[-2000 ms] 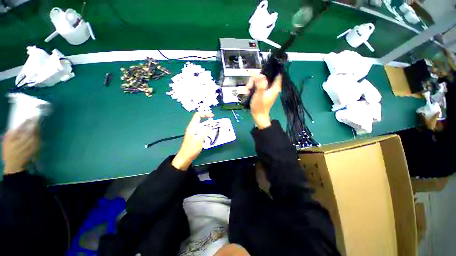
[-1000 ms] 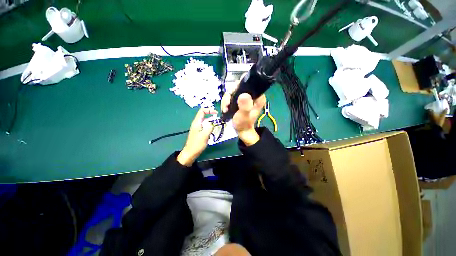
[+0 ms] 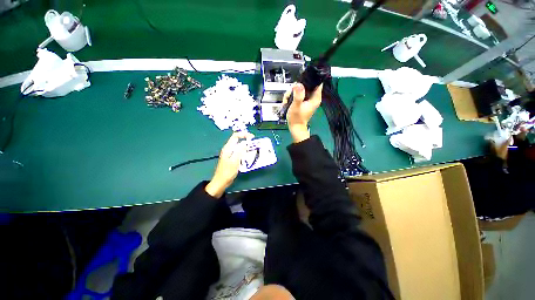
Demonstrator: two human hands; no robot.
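My left hand [image 3: 231, 155] holds a white plastic housing [image 3: 264, 155] on the bench near its front edge. A black cable [image 3: 193, 162] runs out to the left of it, and part of a cable shows inside the housing. My right hand [image 3: 301, 111] is closed around the black electric screwdriver [image 3: 315, 73], which hangs on a cord from above. The screwdriver's tip is at the front of the grey screw feeder [image 3: 282, 70]; whether it bears a screw is too small to tell.
Small white parts [image 3: 227, 104] and brass-coloured parts [image 3: 171, 88] lie left of the feeder. Black cables [image 3: 343, 129] and white housings [image 3: 410, 114] lie right. An open carton [image 3: 422, 222] stands at the front right. Another person's hand [image 3: 500, 145] is at the far right.
My right hand has moved the screwdriver from the housing up and right to the feeder. My left hand stays on the housing. The other person's hand at the far left left the picture earlier.
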